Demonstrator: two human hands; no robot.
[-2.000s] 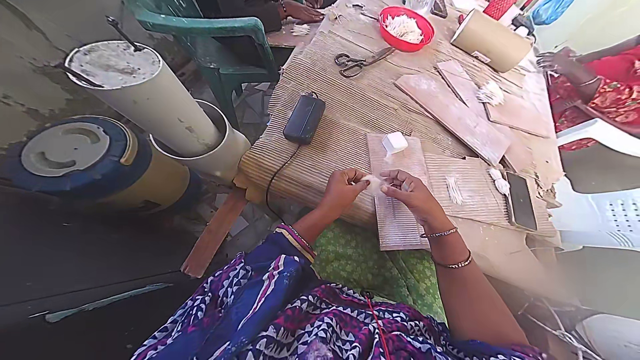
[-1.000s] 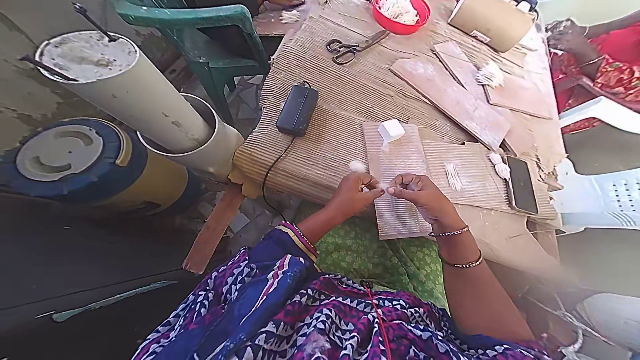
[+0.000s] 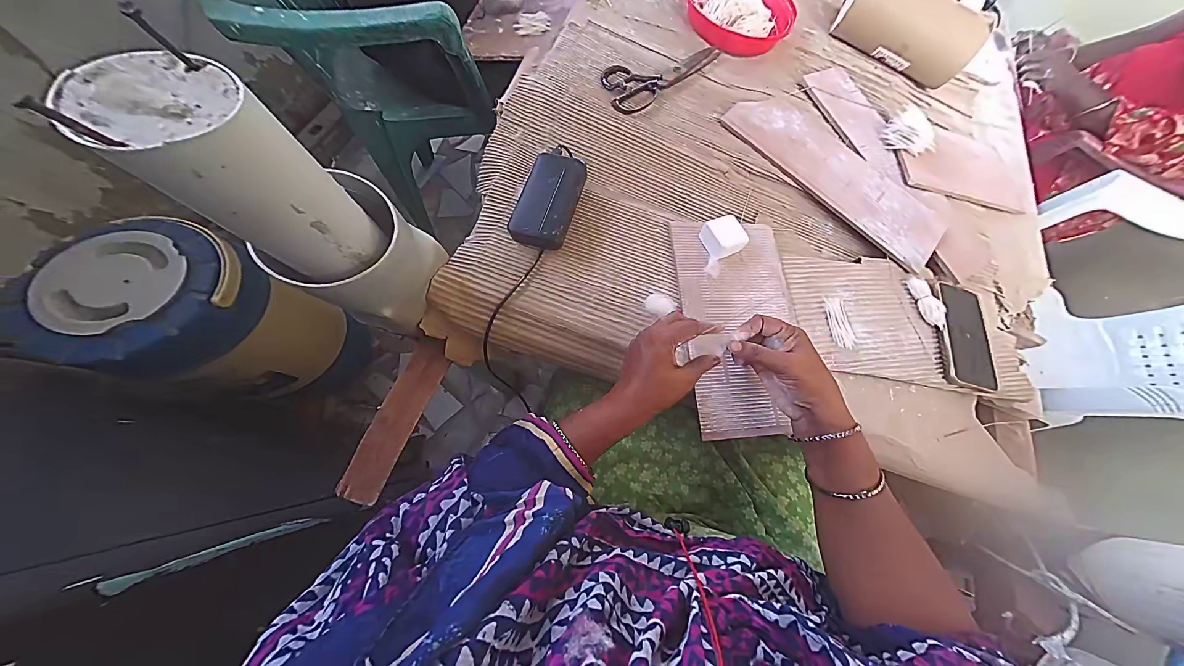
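Note:
My left hand [image 3: 661, 365] and my right hand [image 3: 786, 365] meet above the near edge of a ribbed, powdery board [image 3: 731, 305]. Between their fingertips they pinch a small piece of white fibre, likely cotton [image 3: 705, 346]. A white cube-shaped block [image 3: 723, 237] sits on the board's far end. Just beyond my left hand lies a white fluffy ball [image 3: 660, 303]. Thin white wicks or sticks [image 3: 840, 322] lie in a small pile right of the board, with a tied white bundle [image 3: 926, 302] farther right.
Corrugated cardboard [image 3: 610, 166] covers the table. On it are a black power adapter [image 3: 548, 201] with a cable, scissors [image 3: 647, 85], a red bowl [image 3: 745, 28], a phone [image 3: 968, 335], flat boards [image 3: 832, 180] and a cardboard tube [image 3: 911, 37]. Another person's hand [image 3: 1045, 69] is at upper right.
My hands stay together near the board. The white piece between my fingers shows wider now than a second ago. The fluffy ball by my left hand is not seen in the earliest frame.

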